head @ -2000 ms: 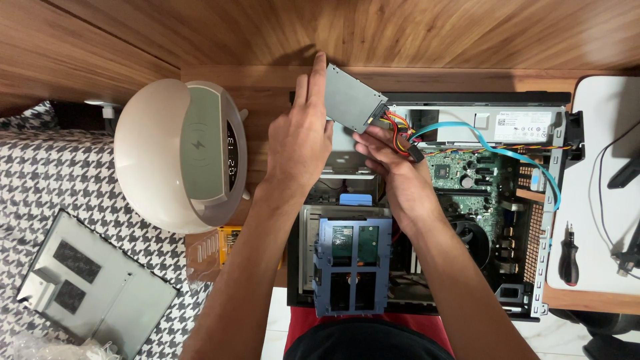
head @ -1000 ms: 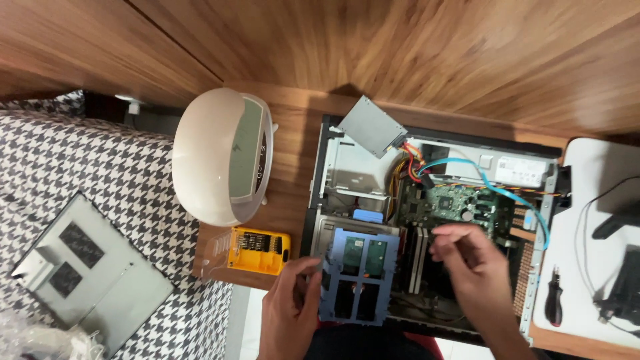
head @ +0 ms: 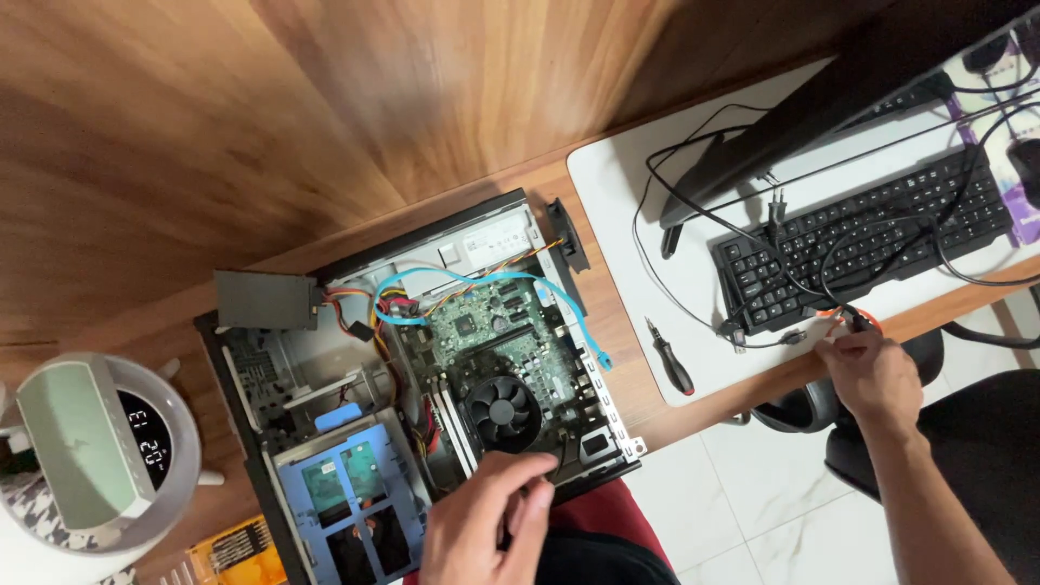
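Note:
My right hand (head: pixel 873 378) is at the front edge of the white desk mat, its fingers closed around an orange cable (head: pixel 845 315) among black cables. My left hand (head: pixel 491 520), fingers curled, hovers over the near edge of the opened desktop computer case (head: pixel 581 479), close to the black CPU fan (head: pixel 504 410); nothing is plainly seen in it. A grey 2.5-inch drive (head: pixel 266 301) lies on the case's back left corner, joined to the coloured power wires. One end of a light blue SATA cable (head: pixel 561 296) rests at the case's right edge. The blue drive bracket (head: pixel 353 496) sits at front left.
A screwdriver (head: pixel 670 357) lies on the white mat (head: pixel 605 183), near a black keyboard (head: pixel 869 236), loose cables and a monitor (head: pixel 812 122). Left of the case stand a round clock lamp (head: pixel 89 447) and a yellow bit set (head: pixel 240 552). A black chair (head: pixel 959 431) is at right.
My right hand has gone from above the case to the cables on the right and closed on the orange one. My left hand has left the blue bracket. The view has swung right.

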